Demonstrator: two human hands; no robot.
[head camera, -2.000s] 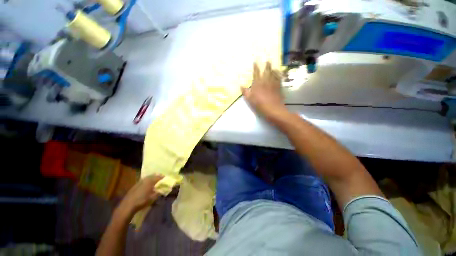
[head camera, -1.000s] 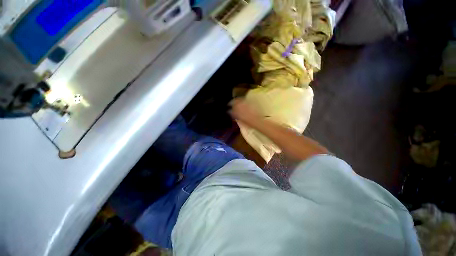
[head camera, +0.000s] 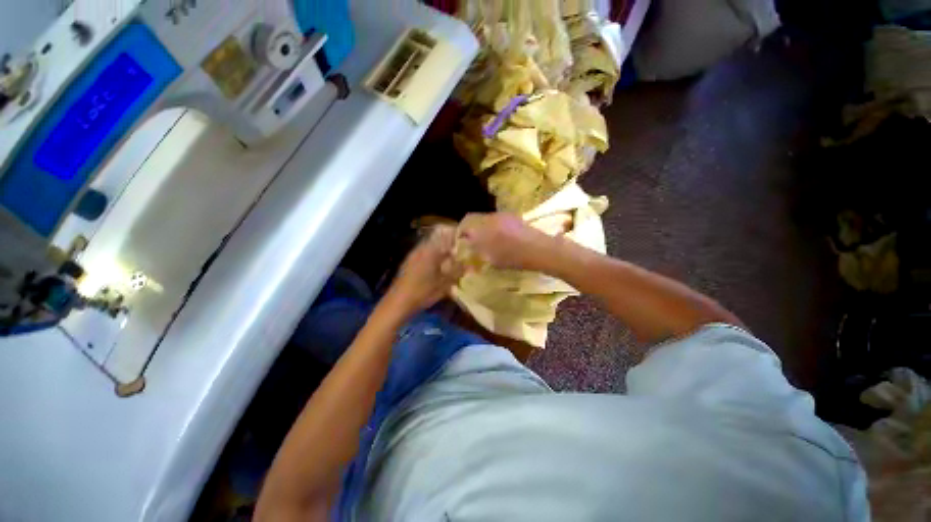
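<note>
A pale-yellow garment piece (head camera: 516, 306) hangs below both hands, beside the table's front edge. My right hand (head camera: 495, 241) grips its upper edge. My left hand (head camera: 431, 267) is close against the right hand at the same cloth, slightly blurred, with its fingers around the edge. The fingertips are partly hidden. The crumpled yellow work pile (head camera: 546, 143) lies just beyond the hands, with a purple bundle tie (head camera: 503, 117) on it.
The white sewing machine (head camera: 219, 46) with a lit blue display stands at upper left on the white table (head camera: 219, 352). Its needle area (head camera: 102, 291) glows at far left. A cream tray (head camera: 408, 73) is at the table's end. Cloth heaps (head camera: 868, 260) lie at far right.
My left hand has come into view and joined the right at the yellow piece. The piece is now bunched up by the hands. The view has shifted slightly.
</note>
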